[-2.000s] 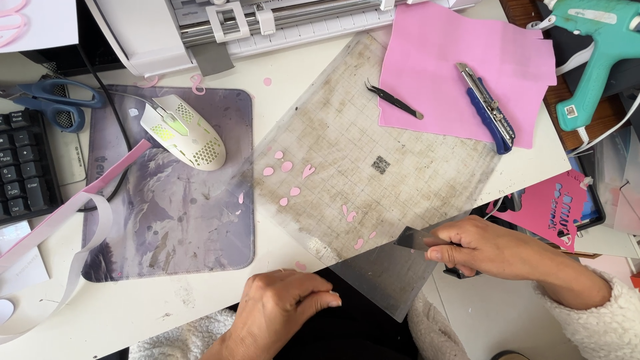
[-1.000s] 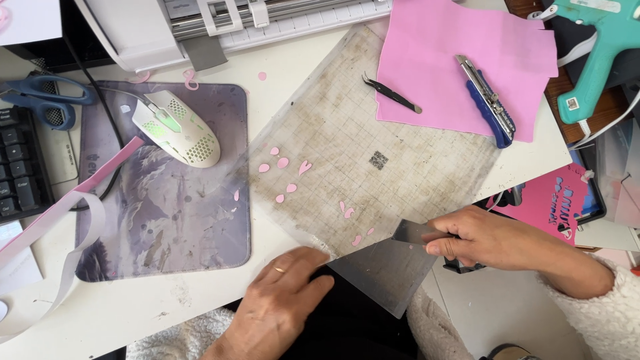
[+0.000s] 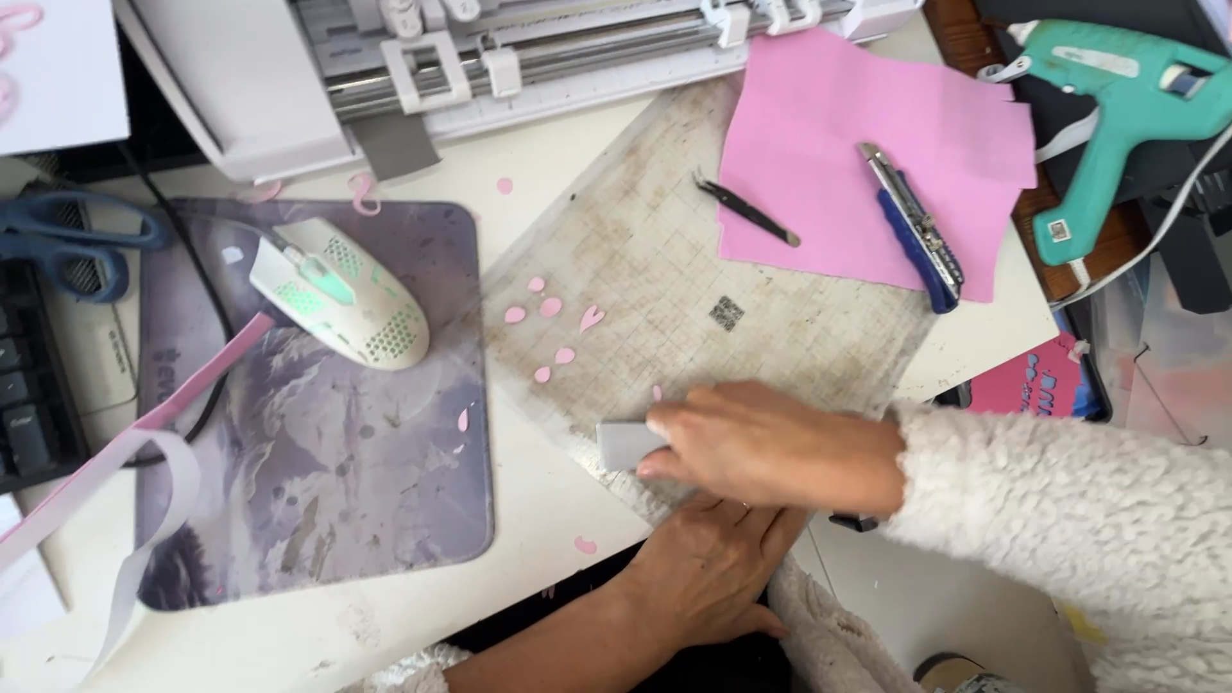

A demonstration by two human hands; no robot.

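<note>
My right hand (image 3: 760, 445) grips a flat grey scraper blade (image 3: 624, 446) and lays it on the lower left part of a worn translucent cutting mat (image 3: 645, 241). Just below, my left hand (image 3: 707, 568) rests palm down on the mat's lower edge, its fingers partly hidden under my right wrist. Small pink cut pieces (image 3: 551, 307) and a pink heart-like piece (image 3: 591, 319) lie on the mat. Black tweezers (image 3: 746, 209) straddle the mat and a pink sheet (image 3: 818, 125). On that sheet is a blue utility knife (image 3: 914, 231).
A cutting machine (image 3: 539, 77) stands at the back. Left are a white mouse (image 3: 342, 294) on a purple mouse pad (image 3: 385, 500), a keyboard (image 3: 34, 385), blue-handled scissors (image 3: 77, 241) and a curled pink and white strip (image 3: 159, 462). A teal glue gun (image 3: 1107, 125) lies at the right.
My right hand has moved left along the mat with the scraper. My left hand has moved right, onto the mat's lower edge beneath my right hand.
</note>
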